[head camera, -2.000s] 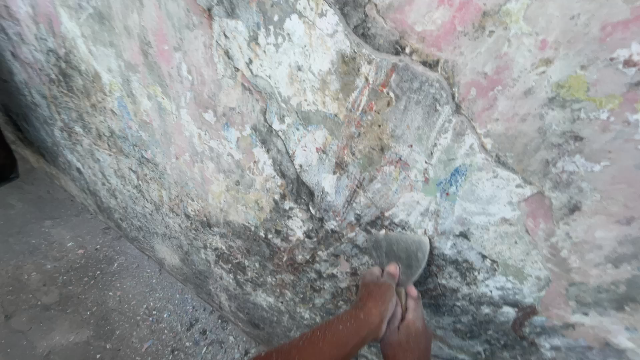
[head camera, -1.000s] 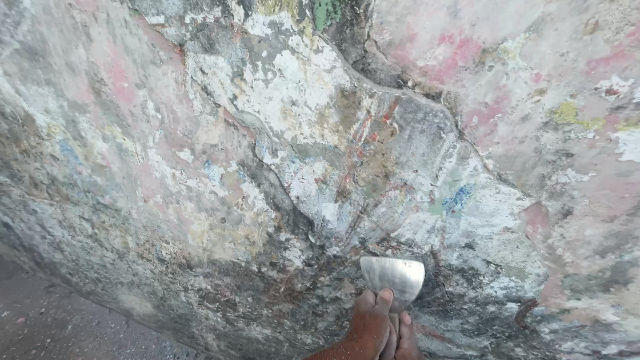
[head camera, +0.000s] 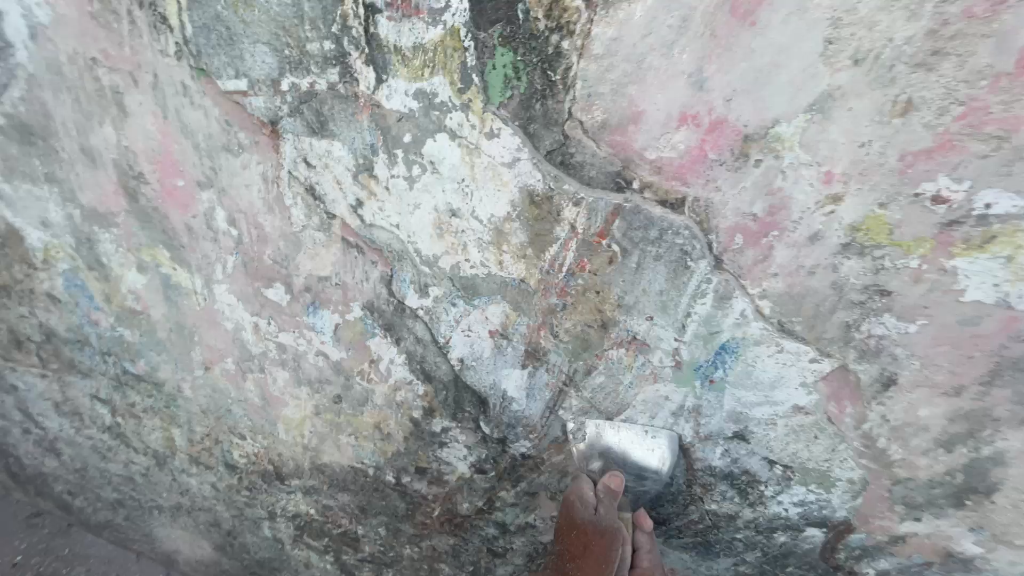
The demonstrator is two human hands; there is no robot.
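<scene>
A scraper with a wide metal blade [head camera: 628, 454] lies against a wall of worn, flaking paint [head camera: 472, 200], its edge pointing up the wall. My left hand [head camera: 590, 528] is wrapped round the scraper's handle, with fingertips up at the base of the blade. Close beside it on the right, my right hand [head camera: 646, 548] also grips the handle; most of it is cut off by the bottom edge of the view. Little of the handle shows between the hands. Around the blade the surface is dark, with patches of white and grey.
A raised, cracked plaster edge [head camera: 716, 264] runs down to the right above the blade. Another broken edge [head camera: 436, 352] slopes down from the left. At the lower left the floor [head camera: 56, 532] meets the foot of the wall.
The blade, dull grey two seconds ago, now shows bright and shiny. Both hands have stayed on the scraper near the same part of the wall. The view has shifted, showing less floor.
</scene>
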